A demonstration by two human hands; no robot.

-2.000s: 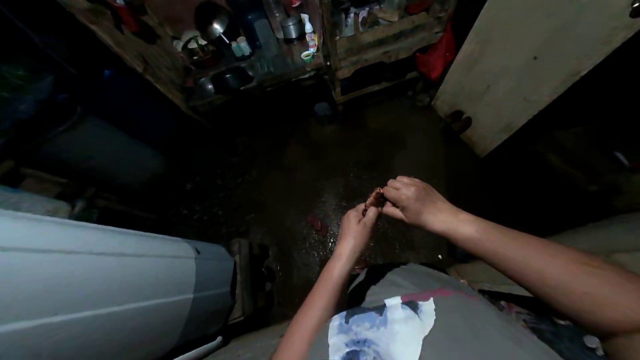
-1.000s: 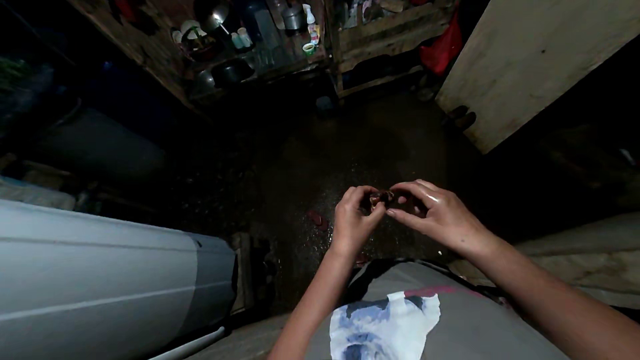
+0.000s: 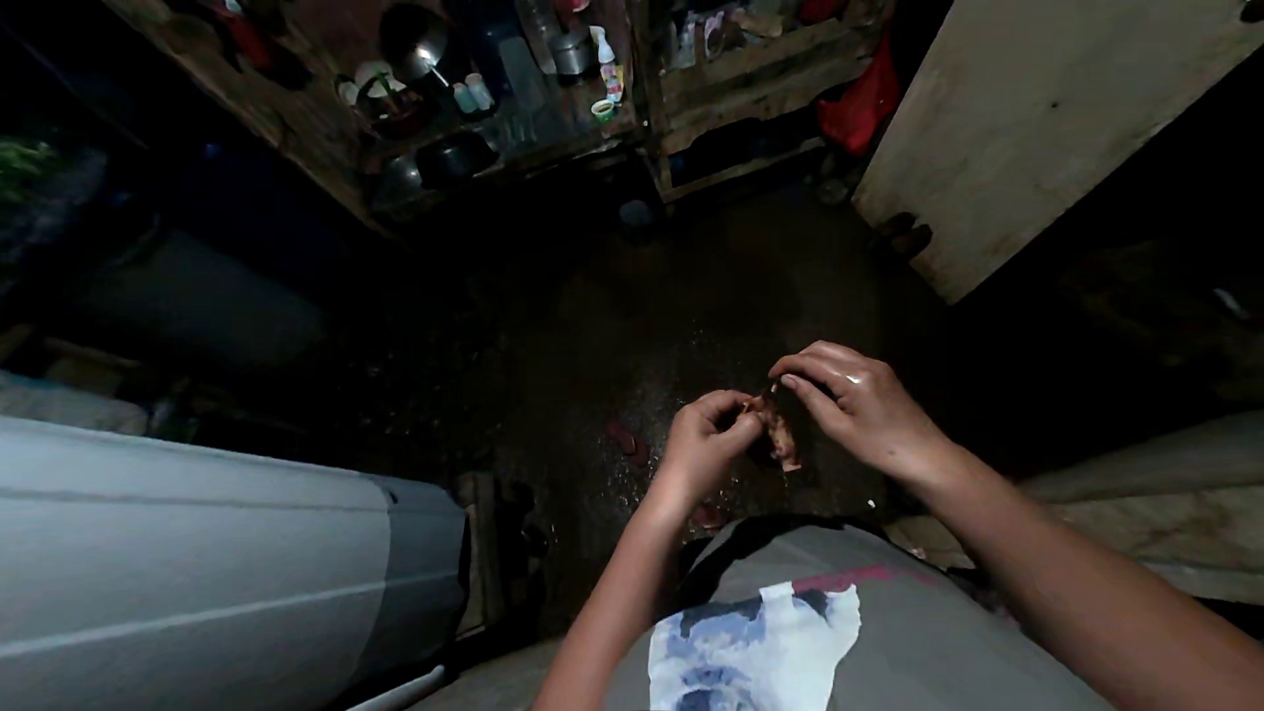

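My left hand [image 3: 713, 439] pinches a small, wet, reddish-brown piece [image 3: 778, 436], perhaps meat, between thumb and fingers; its lower end hangs down to the right. Just up and to the right of it is my right hand [image 3: 849, 400], thumb and forefinger closed on a small dark bit [image 3: 772, 389] at the top of the piece. Whether that bit is still joined to the piece cannot be told. Both hands are above the dark floor, in front of my grey shirt [image 3: 928, 632] with its printed patch.
A large pale ribbed container [image 3: 197, 563] stands at the left. Ahead are a wooden counter [image 3: 553, 143] with a dark basin [image 3: 456, 158], a pot [image 3: 573, 54] and a spray bottle [image 3: 604, 59]. A light board [image 3: 1047, 128] leans at the right. A reddish slipper [image 3: 628, 442] lies on the wet-looking floor.
My right hand has moved up and away from my left hand. More of the brown piece now shows, hanging from the left fingers.
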